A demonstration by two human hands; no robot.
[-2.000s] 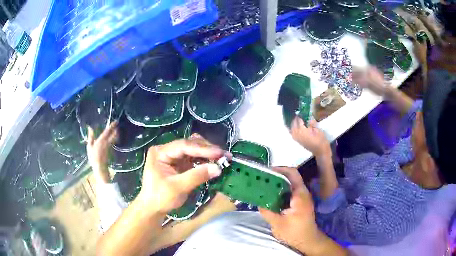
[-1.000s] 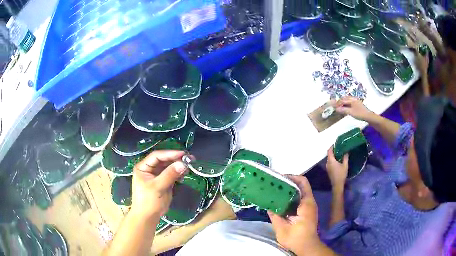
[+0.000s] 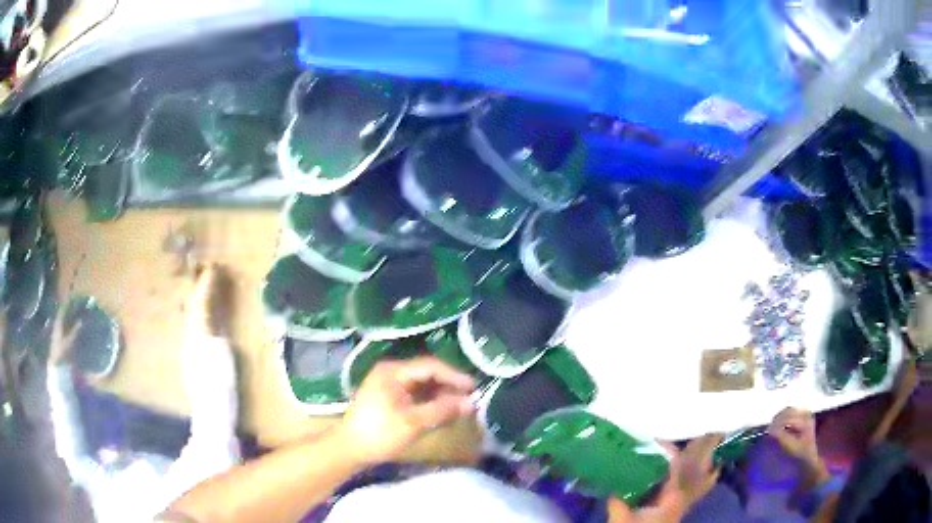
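Observation:
My right hand [image 3: 677, 484] grips the right end of a green casing [image 3: 595, 452] at the bottom of the view, right of centre. The casing is tilted and blurred, and its holes do not show clearly. My left hand [image 3: 414, 400] is raised left of the casing, apart from it, with its fingers curled and the fingertips close together. It is blurred, and I cannot tell whether a small part is between the fingers.
Overlapping casings [image 3: 465, 189] are piled in front, under a blue tray [image 3: 429, 51]. Small shiny parts [image 3: 779, 332] and a brown card [image 3: 727, 370] lie on the white surface [image 3: 654, 337]. A person's white sleeves [image 3: 212, 393] are at left; another person's hand [image 3: 795, 433] is at right.
The view has turned, showing more bench at left. The casing in my right hand now sits lower in view and further from my left hand. The neighbour's hand has left the brown card.

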